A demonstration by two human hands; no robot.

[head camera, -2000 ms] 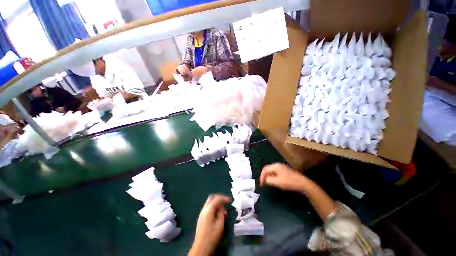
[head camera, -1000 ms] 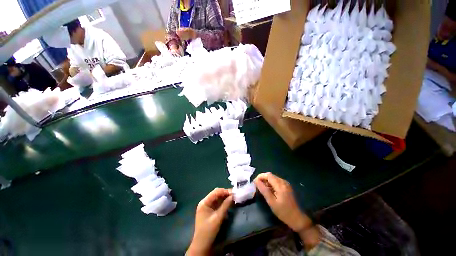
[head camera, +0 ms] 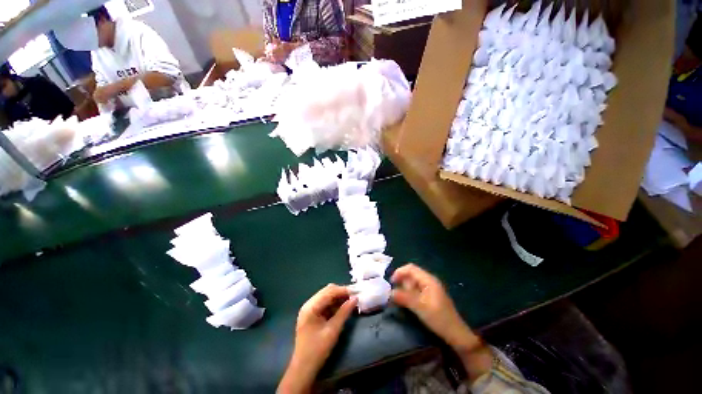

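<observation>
A row of overlapping white packets [head camera: 366, 235] runs towards me on the dark-green bench. My left hand [head camera: 327, 312] pinches the left edge of its near end. My right hand [head camera: 427, 302] is at the right edge of that end, slightly blurred, with thumb and finger apart; whether it touches is hard to tell. A second row of white packets [head camera: 219, 273] lies to the left. A third, with pointed ends up [head camera: 312, 185], lies crosswise at the far end of the middle row.
An open carton [head camera: 650, 100] filled with rows of white points tilts at the right, over a closed carton [head camera: 446, 196]. A red and blue tool [head camera: 600, 227] and a loose white strip [head camera: 521, 242] lie near them. A white heap [head camera: 339, 108] and people [head camera: 135, 54] are across the bench.
Both hands have come in to the near end of the middle row, whose last packets are pressed closer together. The right hand's fingers have since parted slightly. The view has tilted down.
</observation>
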